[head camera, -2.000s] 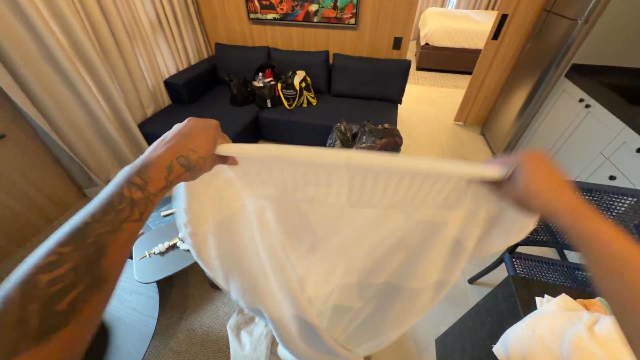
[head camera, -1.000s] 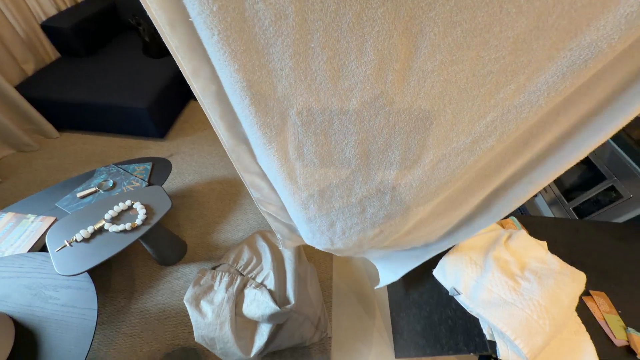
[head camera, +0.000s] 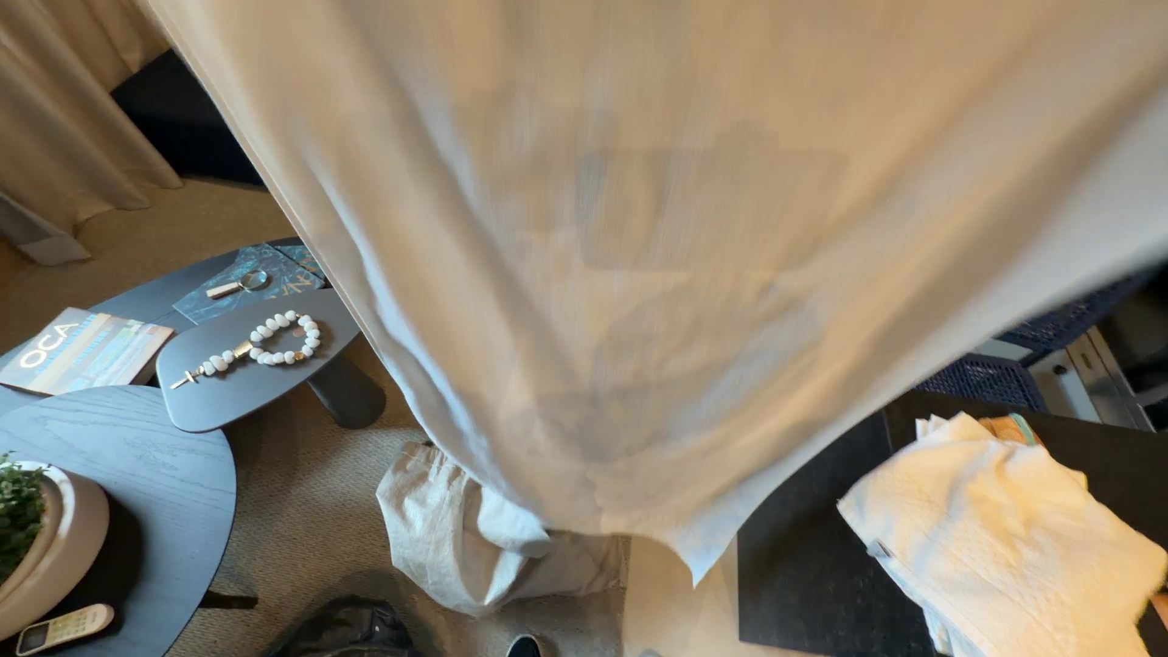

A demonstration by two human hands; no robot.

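Observation:
A large white cloth [head camera: 584, 274] hangs spread out across the middle and top of the head view, thin enough that dark shapes show faintly through it. Its lower edge tapers to a loose corner above the floor. Neither of my hands is visible; the top of the cloth lies beyond the frame. Below it, a pale fabric sack [head camera: 456, 538] sits on the carpet, partly covered by the cloth. To the right, folded white towels [head camera: 995, 529] lie on a dark table [head camera: 803, 557].
Left are nested low tables [head camera: 196, 474] with a white bead string [head camera: 287, 338], a magnifying glass [head camera: 242, 285], a magazine [head camera: 82, 351], a potted plant [head camera: 68, 538] and a remote control [head camera: 66, 630]. A dark bag [head camera: 351, 630] lies at the bottom edge. A woven chair [head camera: 985, 379] stands right.
Two seconds ago both hands held the cloth's upper edge stretched between them; now they are out of view. The cloth's fuzzy surface seen one second ago now looks smooth and blurred. The view has tilted down.

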